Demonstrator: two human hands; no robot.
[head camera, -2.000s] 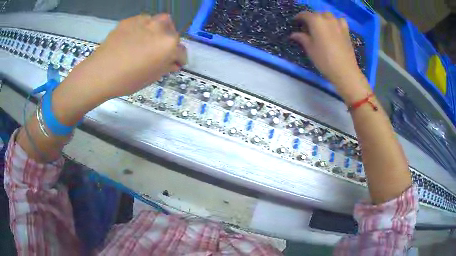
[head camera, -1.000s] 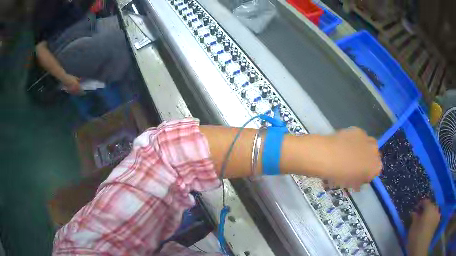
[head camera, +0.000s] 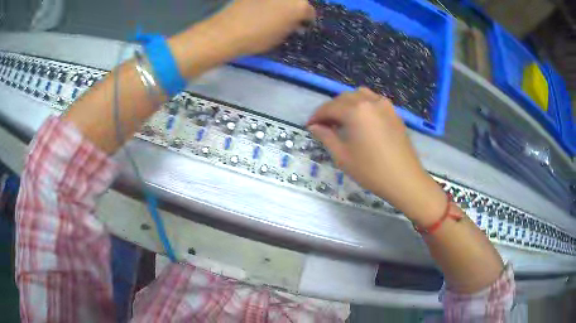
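Observation:
A long strip of joined circuit boards (head camera: 243, 142) runs across the view, crowded with round cans and small blue parts. Beyond it, a blue bin (head camera: 445, 76) holds many loose dark leaded components (head camera: 372, 53). My left hand (head camera: 271, 22) is over the bin's left side, its fingertips partly cut off by the top edge; whether they hold a part does not show. My right hand (head camera: 366, 139) is above the boards, thumb and index close together near the far row of cans. I cannot tell if a component is between them.
Silver rails (head camera: 252, 208) lie along both sides of the boards. A worn pale ledge (head camera: 208, 243) is nearer me. A blue strap with a thin cord (head camera: 165, 63) is on my left wrist. A dark bundle (head camera: 524, 154) lies right of the bin, with another blue bin and yellow item (head camera: 535, 87) beyond.
The view swung along the line and back. Compared with two seconds ago, my right hand has moved from the bin to the boards, and my left hand from above the boards to the bin.

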